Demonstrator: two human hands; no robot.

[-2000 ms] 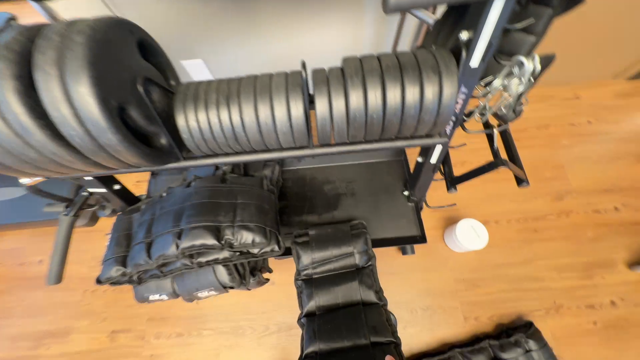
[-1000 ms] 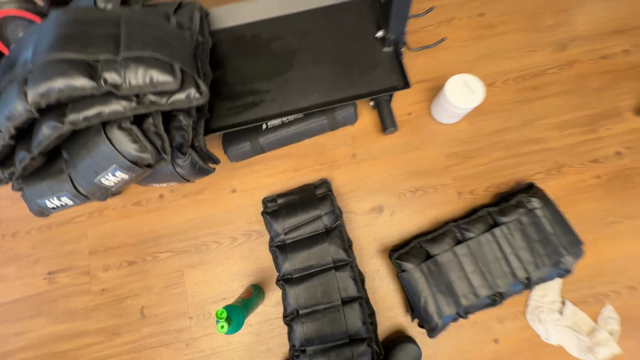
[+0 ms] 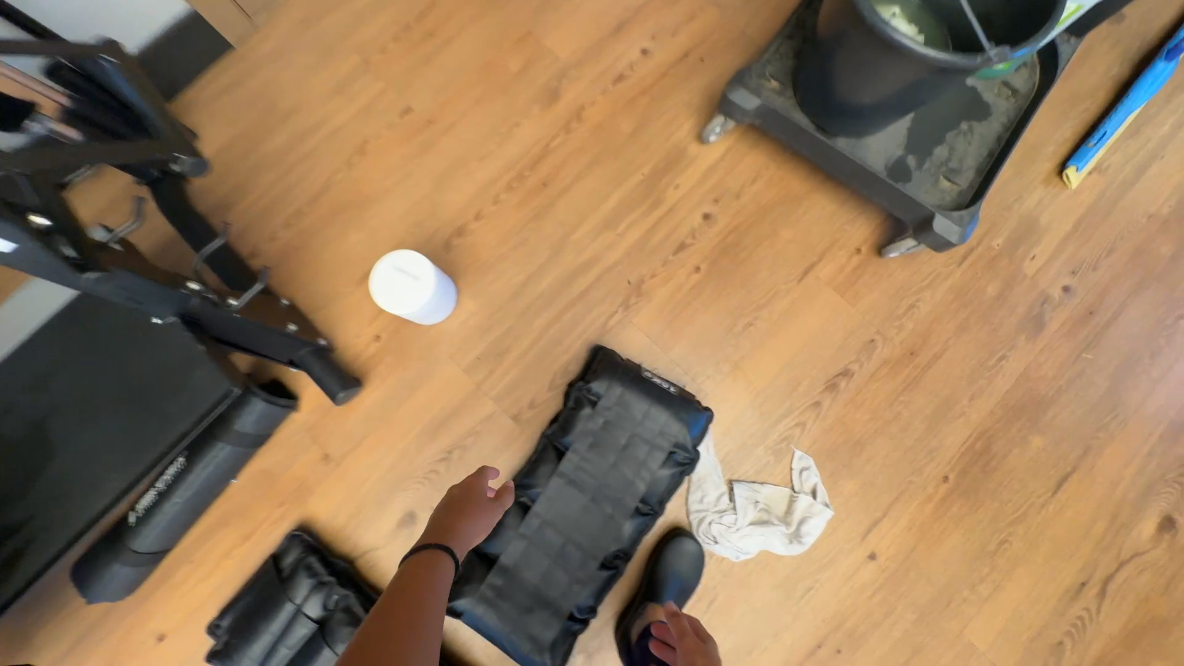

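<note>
My left hand (image 3: 470,507) hovers at the left edge of a black padded weight bag (image 3: 592,499), its fingers apart and nothing seen in them; whether it touches the bag is unclear. The bag lies flat on the wood floor with a broad strap along its top and a small label at its far end. Low in the view, my right hand (image 3: 683,638) is above my dark shoe (image 3: 673,569), partly cut off by the frame, its fingers loosely curled and holding nothing visible. A crumpled white cloth (image 3: 763,509) lies right of the bag.
Another black padded bag (image 3: 296,601) lies at lower left. A rolled black mat (image 3: 185,490) rests beside the black rack frame (image 3: 250,324). A white lidded tub (image 3: 413,287) stands on the floor. At upper right are a black bucket (image 3: 869,83), a wheeled base (image 3: 832,166) and a blue-yellow tool (image 3: 1124,111).
The view has swung right, away from the rack's plates. Both hands have come into view beside the padded bag and the shoe.
</note>
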